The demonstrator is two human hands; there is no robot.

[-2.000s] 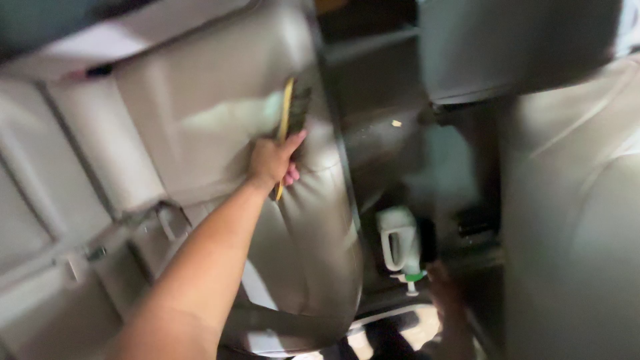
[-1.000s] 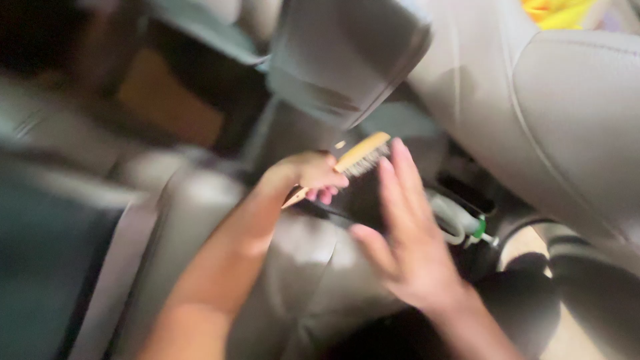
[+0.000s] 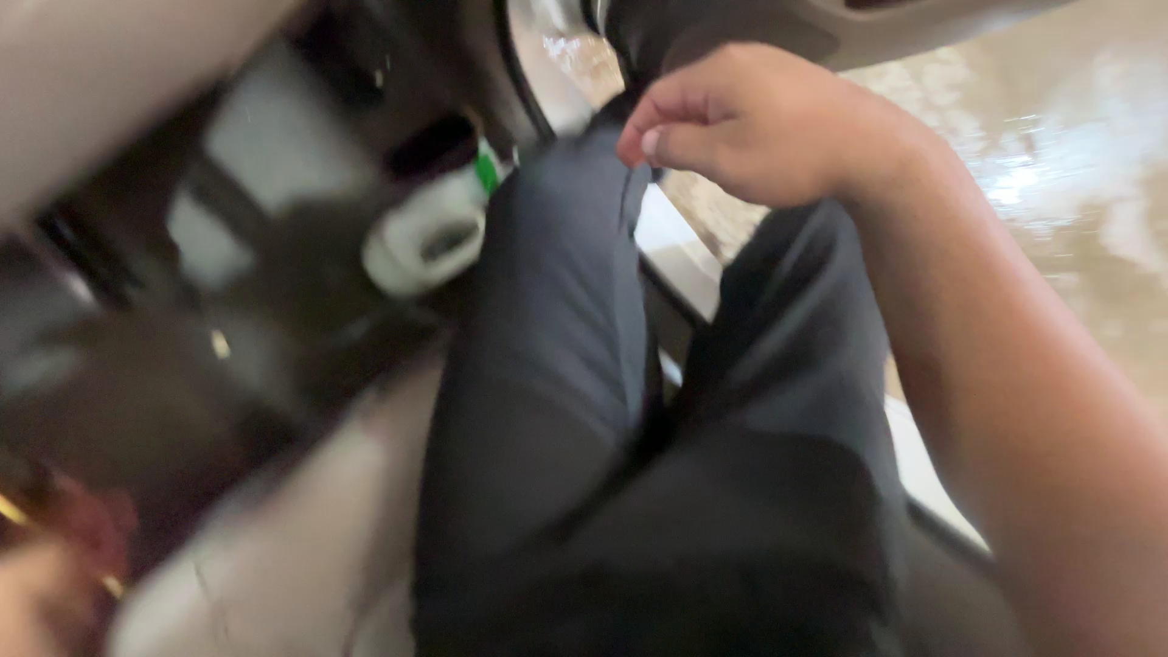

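My right hand (image 3: 730, 128) is above my knees in dark trousers (image 3: 547, 347), its fingers curled and no object visible in them. At the lower left edge, blurred and partly cut off, my left hand (image 3: 68, 557) holds the brush, of which only small yellowish bits (image 3: 11, 509) show. A white plastic bottle (image 3: 424, 242) with a green part (image 3: 486, 169) lies on the dark car floor, just left of my knee and partly hidden by it.
I sit on a light leather car seat (image 3: 301, 511). A small pale scrap (image 3: 220, 344) lies on the dark floor. The door sill (image 3: 675, 237) passes beneath my legs, with wet-looking ground (image 3: 1049, 173) outside and the door panel (image 3: 876, 32) above.
The view has swung toward my legs and the door opening. My right hand, spread beside the brush a second ago, is now over my knees with fingers curled. My left hand keeps the brush.
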